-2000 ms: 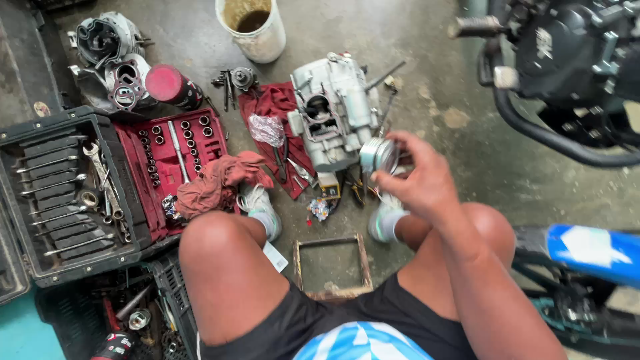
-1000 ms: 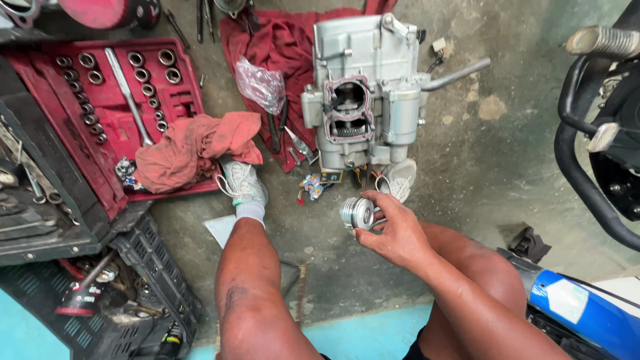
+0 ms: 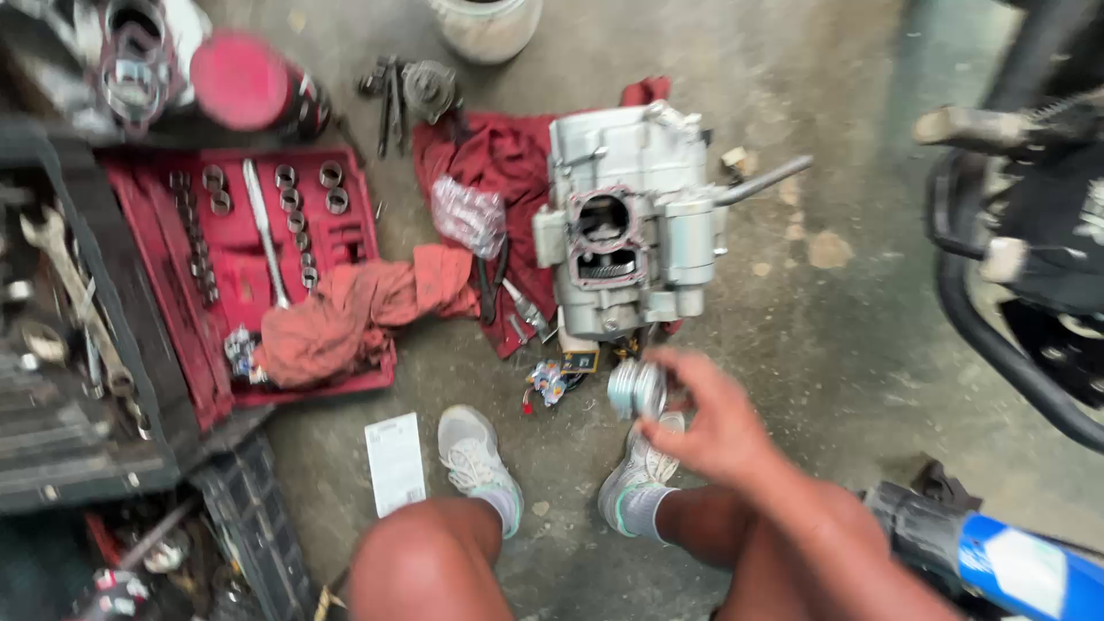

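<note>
My right hand grips a silvery, ringed metal part that looks like an engine piston, fingertips around its right end. Just beyond it a grey engine crankcase lies partly on a dark red cloth, its gasketed opening facing up. A clear plastic bag, pliers and a spark plug-like part rest on that cloth. Small wrapped pieces lie on the floor by the crankcase. My left hand is out of view.
At left, a red socket case holds sockets and a ratchet handle, with an orange-red rag over its corner. Farther left stands a black toolbox with wrenches. A white bucket is at the top, a motorcycle frame tube at right.
The right hand still holds the ringed part; it stays low in front of the crankcase. The view has shifted since one second ago, bringing the bucket back in.
</note>
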